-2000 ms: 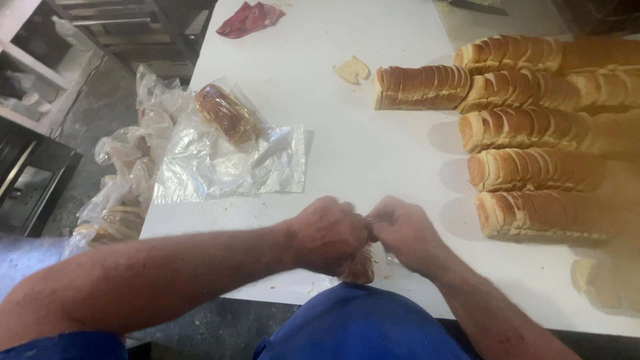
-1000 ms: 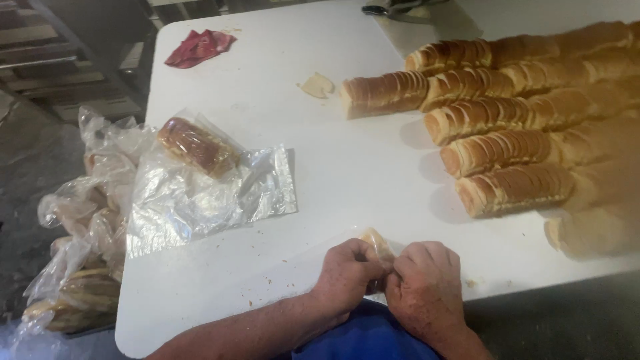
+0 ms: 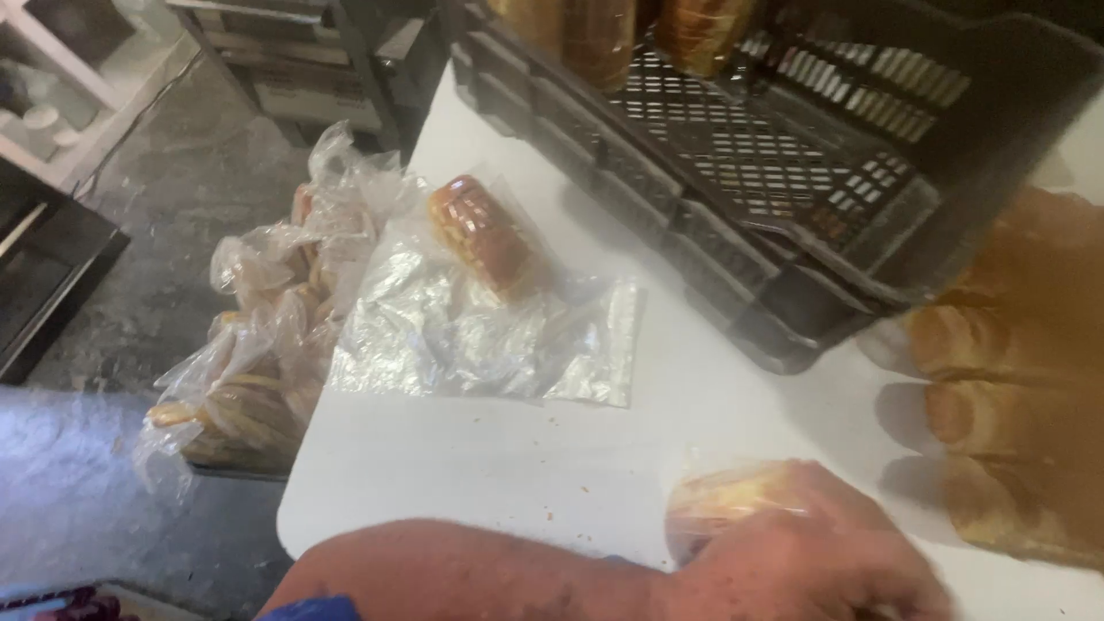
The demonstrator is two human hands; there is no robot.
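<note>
My left hand (image 3: 811, 552) reaches in from the lower left, blurred, and is closed around a loaf in a clear plastic bag (image 3: 724, 500) near the table's front edge. Its fingertips are mostly hidden. My right hand cannot be made out. Farther left, another bagged loaf (image 3: 483, 237) lies on flat clear plastic bags (image 3: 483, 336). To the right stand rows of sliced bread loaves (image 3: 975, 414), partly blurred by a smear in the view.
A dark plastic crate (image 3: 759, 302) with several bagged loaves (image 3: 703, 34) covers the far part of the white table (image 3: 414, 466). Beside the table's left edge are several bagged breads (image 3: 250, 423). A dark rack (image 3: 302, 69) stands beyond, on the grey floor.
The dark crate with bagged loaves has come into view over the far side of the table, where bare tabletop and loaves showed before. My hands are no longer seen together at the bag.
</note>
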